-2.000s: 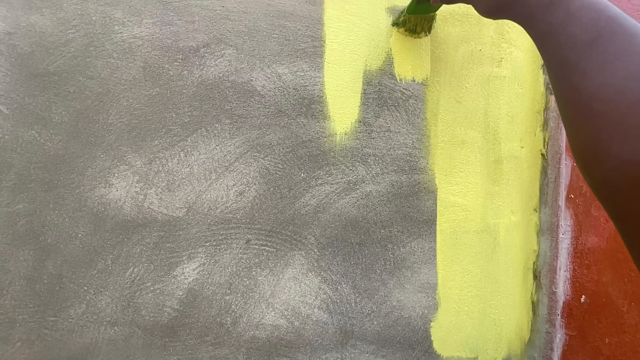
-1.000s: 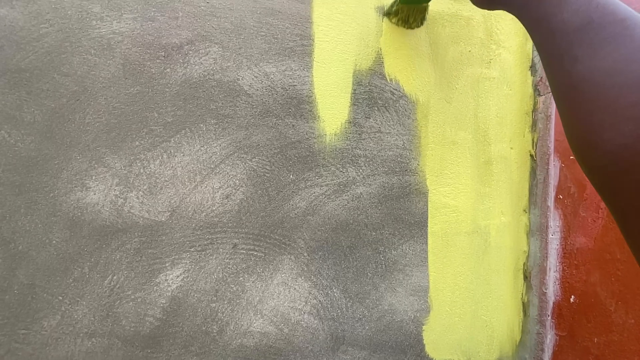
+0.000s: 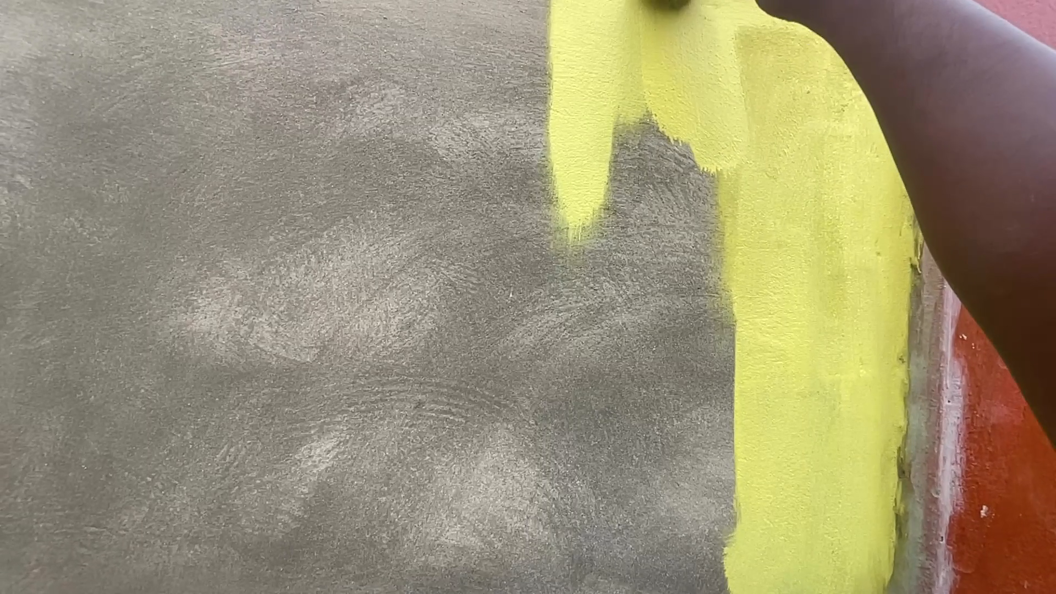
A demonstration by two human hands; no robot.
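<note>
The bristles of a paintbrush touch the wall at the top edge, and the rest of the brush is out of frame. My right forearm reaches in from the right, with only the edge of my right hand showing at the top; its fingers are cut off, but the brush moves with it. Wet-looking yellow paint covers a tall band on the right, joined near the top to a shorter tapering strip. Bare grey cement plaster makes up the left and middle. My left hand is out of view.
A narrow, rough, whitish strip runs down beside the yellow band's right edge. Beyond it lies a red painted surface, partly covered by my forearm.
The brush has moved left and up, mostly out of frame. Yellow paint now fills more of the upper gap between the short strip and the tall band.
</note>
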